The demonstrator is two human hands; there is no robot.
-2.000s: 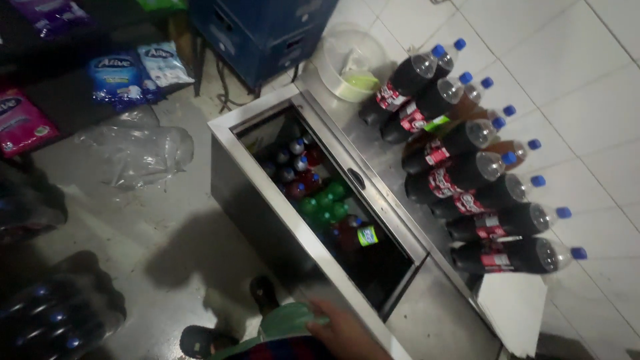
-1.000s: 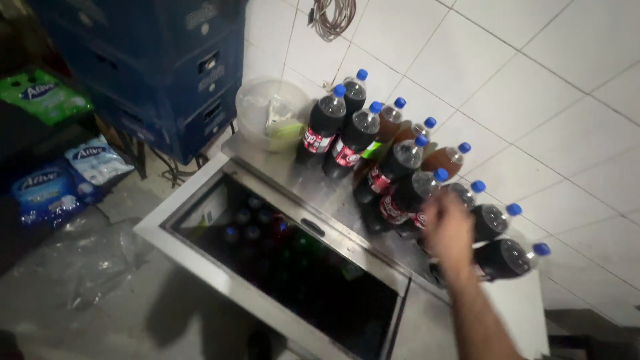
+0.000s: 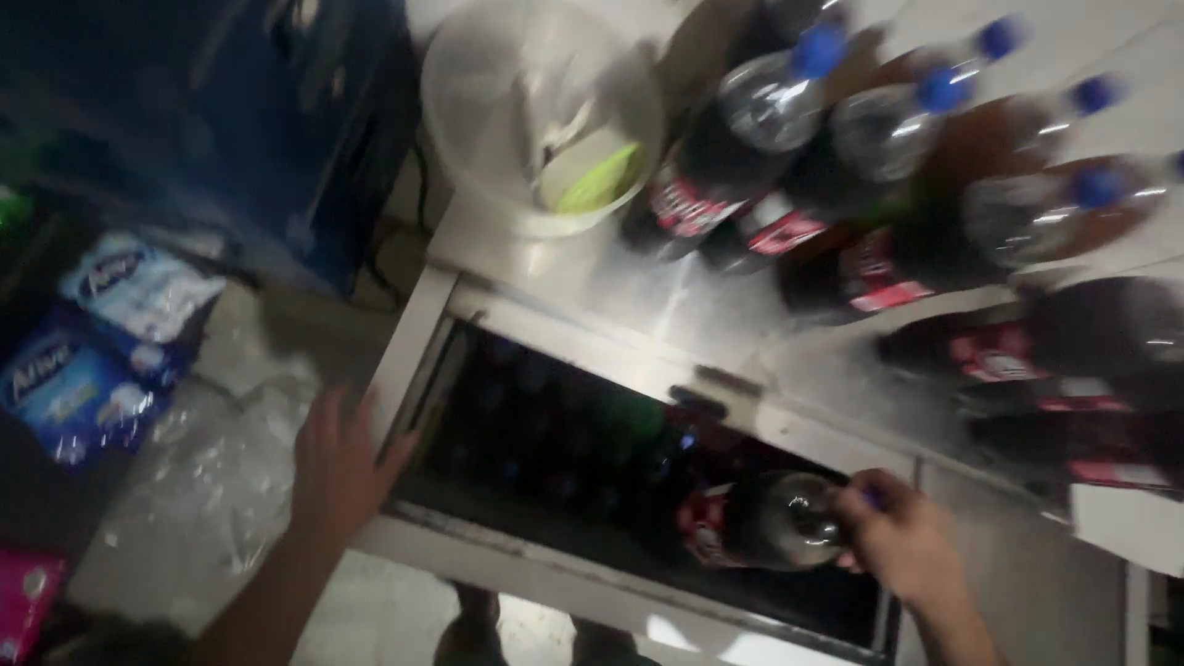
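Note:
My right hand (image 3: 893, 532) grips a dark soda bottle (image 3: 768, 520) with a red label by its neck and cap. The bottle is tilted, its base pointing left, in the opening of a steel chest cooler (image 3: 592, 578). At the cooler's left end is my left hand (image 3: 347, 462), fingers spread, beside the rim; whether it touches the rim is unclear. Inside the opening it is dark, and the bottles there are barely visible. Several more dark soda bottles (image 3: 694, 176) with blue caps stand on the steel top behind the opening, some amber ones among them. The view is blurred.
A translucent plastic bucket (image 3: 481, 120) with a light green item inside stands at the cooler's back left corner. Blue crates (image 3: 231, 120) rise at upper left. Packaged goods (image 3: 69, 388) and clear plastic wrap (image 3: 217, 462) lie at left. A white sheet (image 3: 1133, 523) lies at right.
My right hand was among the standing bottles a second ago; now it holds a bottle at the cooler opening. My left hand has come into view at the left end. The view is closer.

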